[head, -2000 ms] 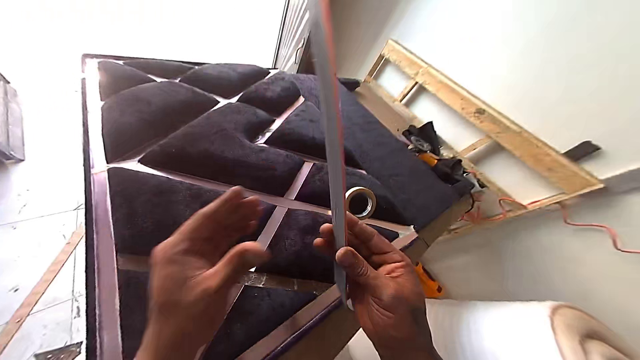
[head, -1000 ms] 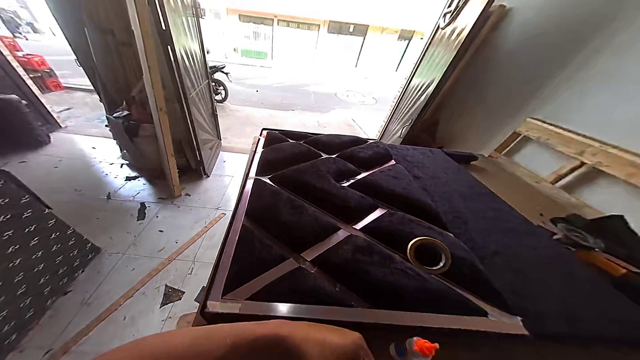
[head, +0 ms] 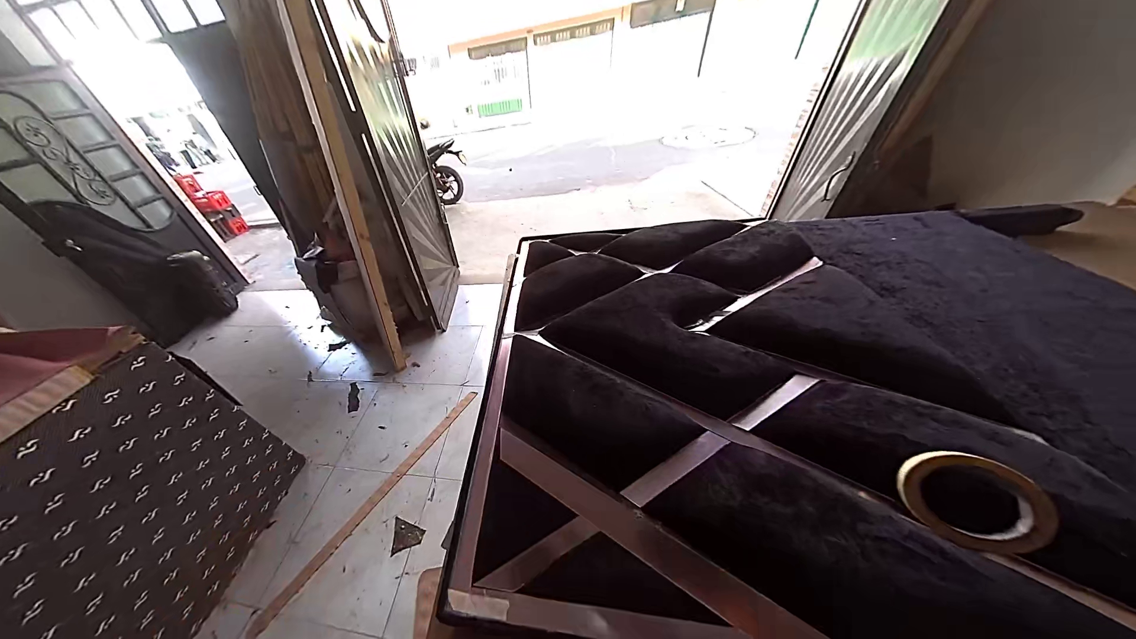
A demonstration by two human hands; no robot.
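Neither of my hands is in view. A dark, padded upholstered panel (head: pixel 603 390) fills the right of the head view, its puffed velvet-like sections divided by crossing shiny strips (head: pixel 683 461). On its lower right part lies a roll of tape (head: pixel 905 484), flat on the fabric. A small piece of clear or pale tape (head: pixel 479 605) covers the frame's near left corner. Plain dark fabric (head: pixel 1003 284) spreads over the far right side.
A thin wooden strip (head: pixel 373 506) lies on the tiled floor left of the panel, near a dark scrap (head: pixel 406 536). Patterned dark fabric (head: pixel 133 479) covers an object at lower left. Boards (head: pixel 346 195) lean by the open metal door (head: pixel 417 177); a motorcycle (head: pixel 448 177) stands outside.
Two seconds ago both hands were over the panel, the right one holding a long thin strip; one second ago an arm and an orange-tipped bottle showed at the bottom. The view has swung toward the doorway.
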